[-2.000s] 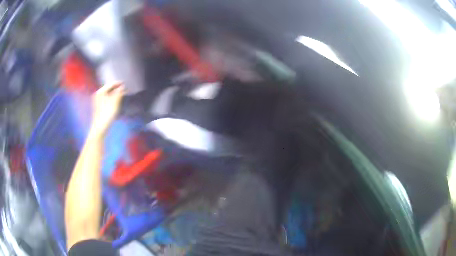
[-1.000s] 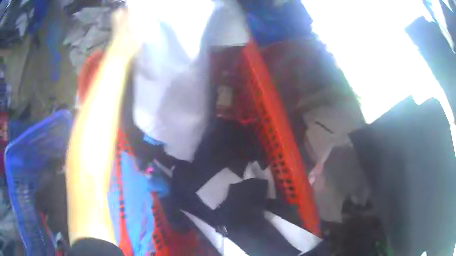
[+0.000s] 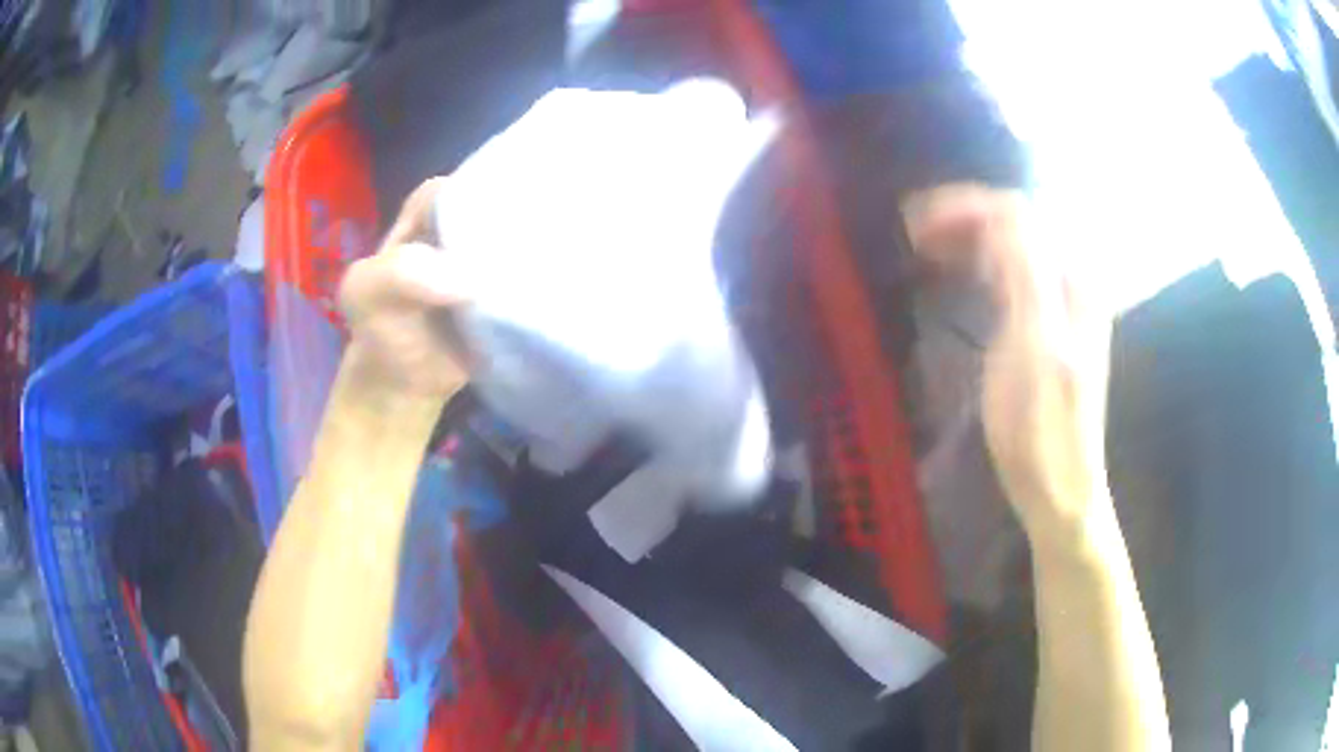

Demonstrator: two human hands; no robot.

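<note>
My left hand (image 3: 404,301) grips the left edge of a garment panel (image 3: 602,235), white side showing and partly blurred. The panel hangs over a red basket (image 3: 316,184) that holds black and white cut pieces (image 3: 734,624). My right hand (image 3: 991,272) is blurred, to the right of the panel and apart from it, over the basket's right side. It seems to hold nothing; its fingers are too blurred and overexposed to tell their pose.
A blue basket (image 3: 147,345) with dark pieces stands at the left. Scraps (image 3: 279,66) lie on the floor at upper left. Dark fabric (image 3: 1219,485) hangs at the right, below a very bright, washed-out area. A blue item (image 3: 866,44) is at the top.
My right hand has come into view at the right. My left hand has moved down and the white panel has shifted lower and right over the red basket.
</note>
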